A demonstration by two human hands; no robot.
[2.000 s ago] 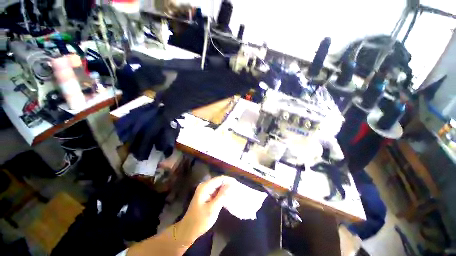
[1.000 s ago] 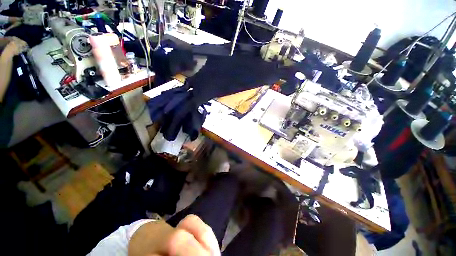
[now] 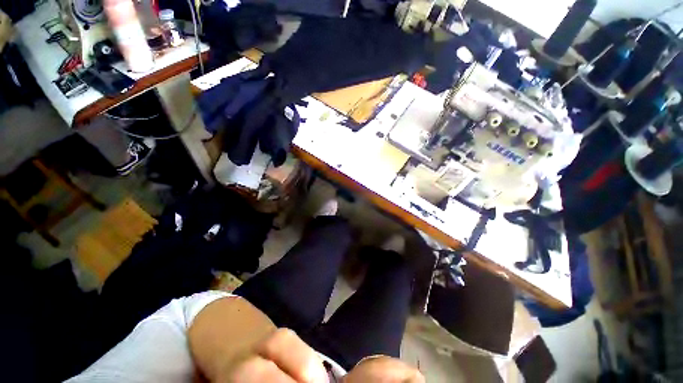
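My left hand (image 3: pixel 273 363) is low in the picture with its fingers curled, close to my body. My right hand (image 3: pixel 383 371) is beside it, mostly cut off by the bottom edge. A small dark sliver shows between them, but I cannot tell what it is or whether either hand holds it. Both hands are away from the white JUKI overlock machine (image 3: pixel 503 135), which stands on the white table (image 3: pixel 337 149). Dark garment cloth (image 3: pixel 337 52) spreads left of and behind the machine.
Dark strips (image 3: pixel 541 238) lie at the table's right end. Thread cones (image 3: pixel 571 28) stand upper right. An open carton (image 3: pixel 472 307) is below the table edge. Dark cloth (image 3: pixel 232 243) and a wooden stool (image 3: pixel 45 198) are on the left. Another machine table (image 3: pixel 138 86) is upper left.
My left hand has drawn back from in front of the table towards my body. The white slip it held earlier no longer shows. My right hand has come into view. The view has tilted down.
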